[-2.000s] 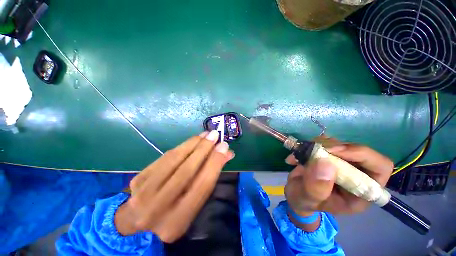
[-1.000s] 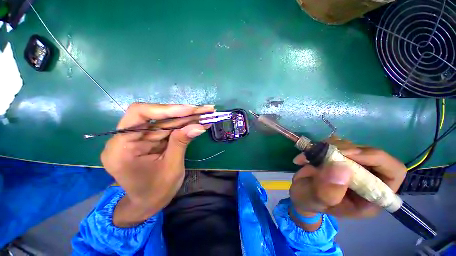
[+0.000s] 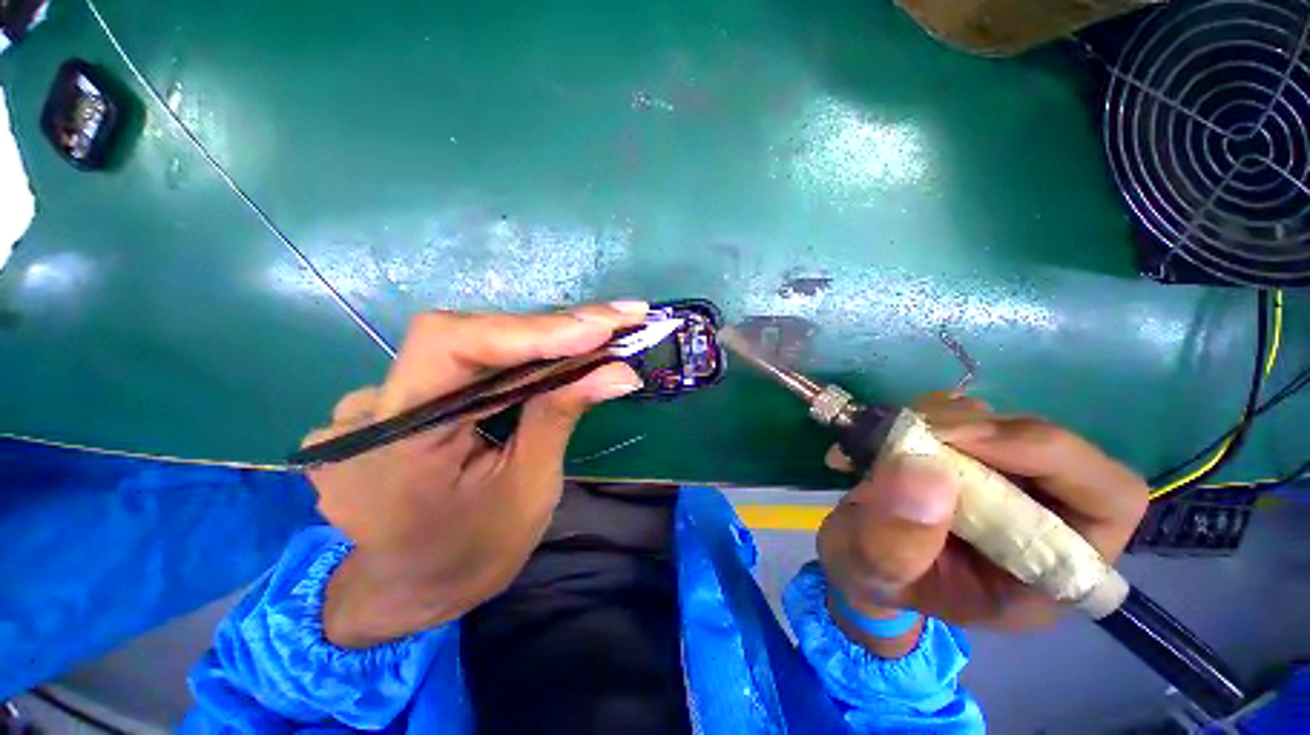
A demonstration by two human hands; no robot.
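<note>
A small black case with a circuit board (image 3: pixel 695 352) lies on the green mat near the front edge. My left hand (image 3: pixel 467 431) holds black tweezers (image 3: pixel 431 412); their pale points reach over the left part of the case. My right hand (image 3: pixel 984 510) holds a soldering iron (image 3: pixel 991 520) by its cream wrapped grip. Its metal tip is just right of the case's right edge; whether it touches is too small to tell. A light-blue band is on my right wrist.
A second black case (image 3: pixel 84 115) lies at the upper left. Solder wire (image 3: pixel 252 201) runs from the upper left to behind my left hand. A round-guarded black fan (image 3: pixel 1243 144) stands at the upper right, a brown tub (image 3: pixel 1006 17) beside it. A black tray (image 3: pixel 1195 523) is beyond the bench edge.
My left hand first had its fingers over the case; it then drew back left, showing the tweezers, which now reach further over the board. The iron has stayed close to the case's right side.
</note>
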